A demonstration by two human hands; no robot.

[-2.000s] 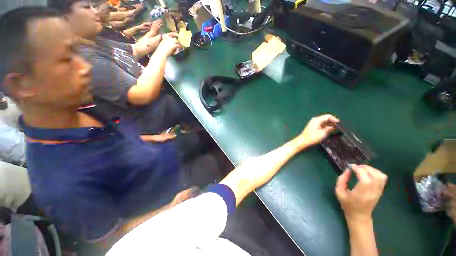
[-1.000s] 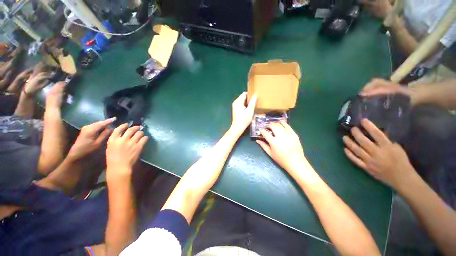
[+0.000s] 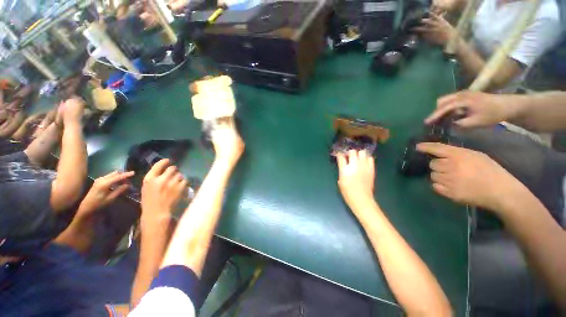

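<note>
My left hand [image 3: 227, 145] is at an open carton left of centre; its tan lid [image 3: 213, 99] stands up beyond the fingers. The hand covers most of that box and is blurred, but it appears to hold the box's near end. My right hand [image 3: 358, 170] rests its fingertips on the shiny bagged contents [image 3: 352, 145] of a second open carton. That carton's tan lid [image 3: 362, 129] is tilted and looks foreshortened behind the contents. Whether the right fingers grip the carton or only touch it cannot be told.
A brown wood-cased unit [image 3: 264, 49] stands at the back of the green bench [image 3: 279, 210]. A neighbour's hands at left are by a black part [image 3: 155, 155]. Another person's hands at right are on a black object [image 3: 422, 155]. Pale poles, white cable and a blue object [image 3: 124, 80] are behind.
My left hand has left the middle carton and reached left to the other open carton, which has come nearer. The middle carton has shifted right, with its lid tilted, and my right hand stayed at it.
</note>
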